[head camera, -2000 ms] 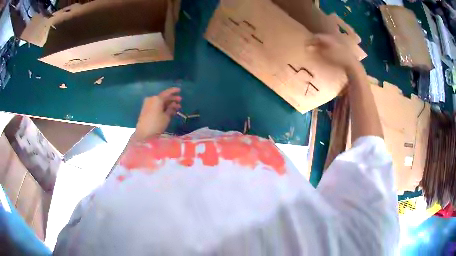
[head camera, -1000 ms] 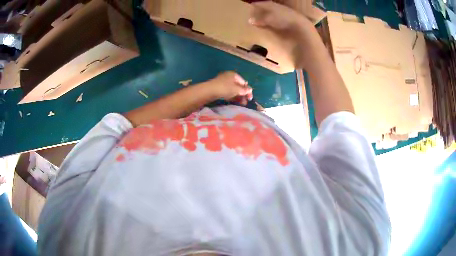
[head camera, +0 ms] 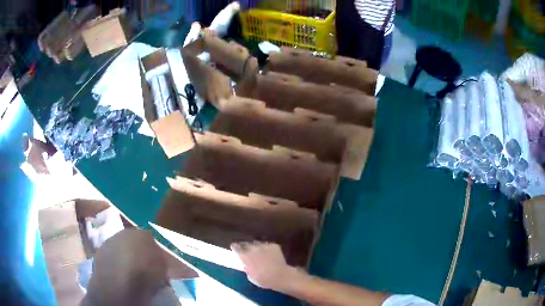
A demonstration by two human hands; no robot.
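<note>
Several long open brown erected cartons stand in a row from near to far. The nearest erected carton [head camera: 239, 224] has its light front wall towards me. My right hand [head camera: 263, 263] reaches in from the lower right, its fingers over the top edge of that front wall, gripping it. The fingertips are partly hidden. My left hand does not show. A large blurred brown shape [head camera: 125, 269] at the lower left hides part of the bench edge; I cannot tell what it is.
A box with white parts and black cord [head camera: 161, 95] and shiny bagged parts [head camera: 89, 131] lie left. Wrapped tubes [head camera: 481, 131] lie right. A yellow crate [head camera: 290, 30], a person [head camera: 364, 30] and a black stool [head camera: 436, 66] are beyond. A large shipping carton [head camera: 63, 239] is below left.
The view has swung left and outward to the carton row. The carton under my right hand, earlier at the right, now appears at the row's near end. My left hand has left the picture.
</note>
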